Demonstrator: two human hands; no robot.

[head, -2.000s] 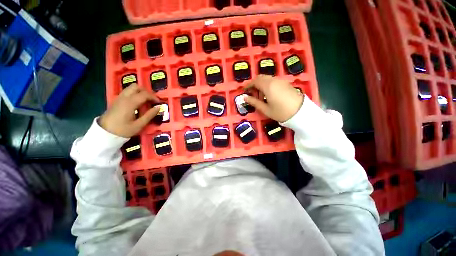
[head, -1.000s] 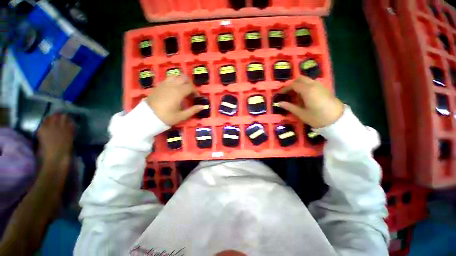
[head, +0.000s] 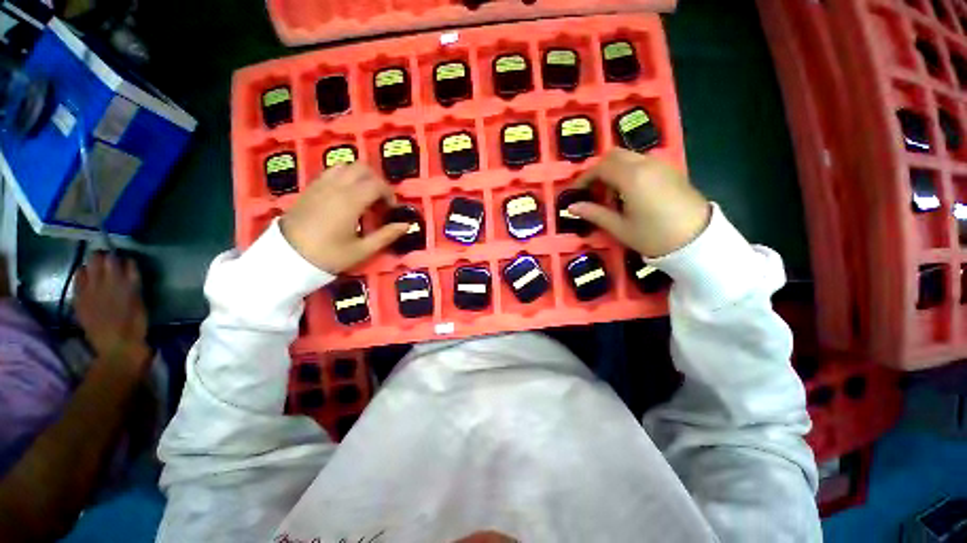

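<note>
The red-orange foam tray lies in front of me with rows of black smartwatch units. Upper rows show yellow text blocks; the front row shows pale bands. One back-row unit is dark. My left hand has thumb and index finger on a unit in the third row. My right hand has thumb and index finger on another unit further right in that row. Both units sit in their pockets, partly covered by fingers. Two units between my hands are uncovered, one tilted.
A second foam tray lies behind. Stacked filled trays stand at right, with lower trays below. A blue box is at left. Another person's hand and purple sleeve are near the left edge.
Since the earliest frame, both hands have moved one pocket right along the third row. The other person's arm has come in at left. The view has shifted slightly.
</note>
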